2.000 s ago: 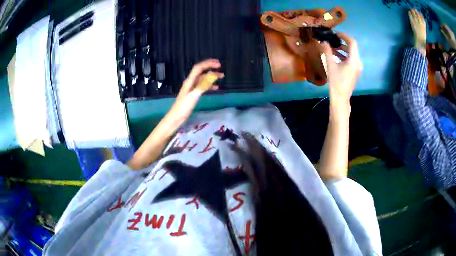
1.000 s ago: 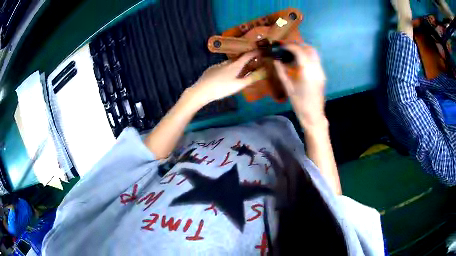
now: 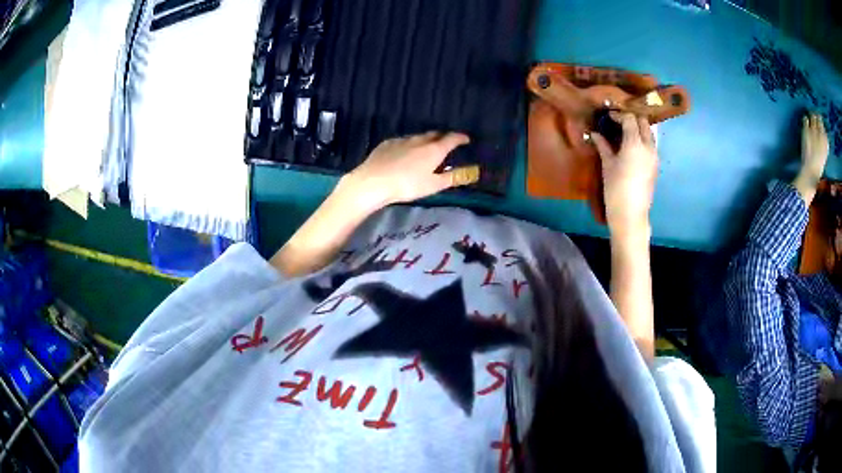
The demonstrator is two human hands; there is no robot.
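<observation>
The orange-brown three-armed fixture point(image 3: 565, 171) lies on the teal bench, right of centre. My right hand point(image 3: 628, 152) is over its middle, with thumb and fingertips closed on a small black part point(image 3: 607, 121) at the fixture's hub. The part is mostly hidden by the fingers. My left hand point(image 3: 415, 168) is over the near edge of the black parts tray point(image 3: 397, 74), fingers apart, with a yellow-tan finger cot on one finger. I see nothing in it. Glossy black parts point(image 3: 303, 81) sit in the tray's left slots.
White sheets point(image 3: 189, 120) with black strips point(image 3: 185, 11) on top lie left of the tray. A pile of small black parts point(image 3: 780, 69) is on the bench at the right. A coworker's hand point(image 3: 814, 148) and checked sleeve point(image 3: 771, 240) are at the right edge. A blue bin point(image 3: 185, 251) is below the bench.
My left hand has moved left from the fixture to the tray's near edge. My right hand is still at the fixture with the black part. The camera view has shifted.
</observation>
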